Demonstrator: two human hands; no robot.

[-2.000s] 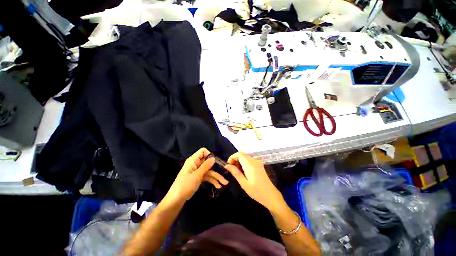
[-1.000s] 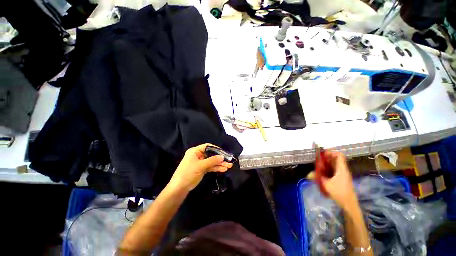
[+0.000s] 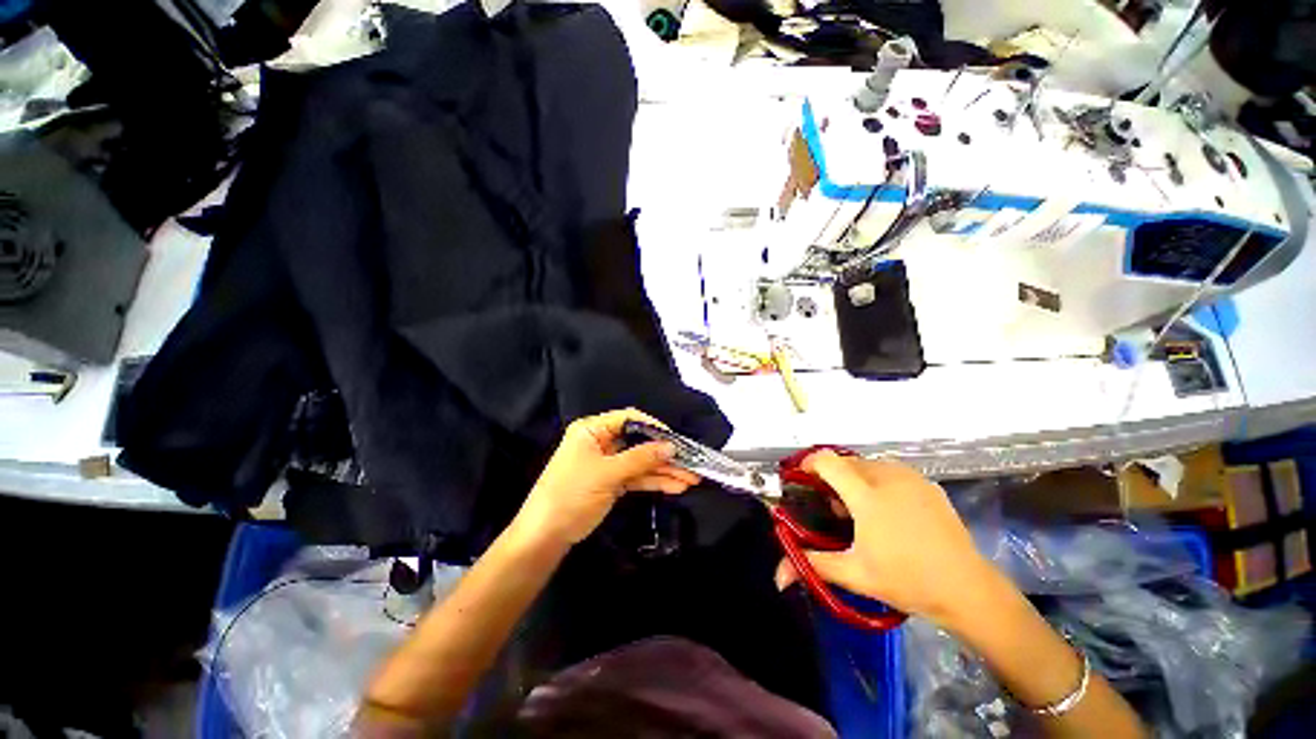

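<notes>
The black garment point(image 3: 433, 260) covers the left of the table and hangs into the lap. My left hand point(image 3: 599, 469) pinches a folded edge of the black garment near the table's front edge. My right hand point(image 3: 895, 534) holds the tailor's scissors point(image 3: 837, 585) by their red loop handles. The scissors' silver blades point left and reach the cloth at my left fingertips. The exact contact of the blade tips with the cloth is partly hidden by my left fingers.
A white sewing machine point(image 3: 1039, 188) stands right. A black phone point(image 3: 879, 321) and a yellow-handled tool point(image 3: 788, 375) lie by the needle area. A second machine point(image 3: 65, 246) is far left. Blue crates with clear plastic bags point(image 3: 1097, 606) sit under the table edge.
My right hand let go of the cloth, took the scissors from beside the phone, and brought them left to my left hand. My left hand still holds the cloth edge.
</notes>
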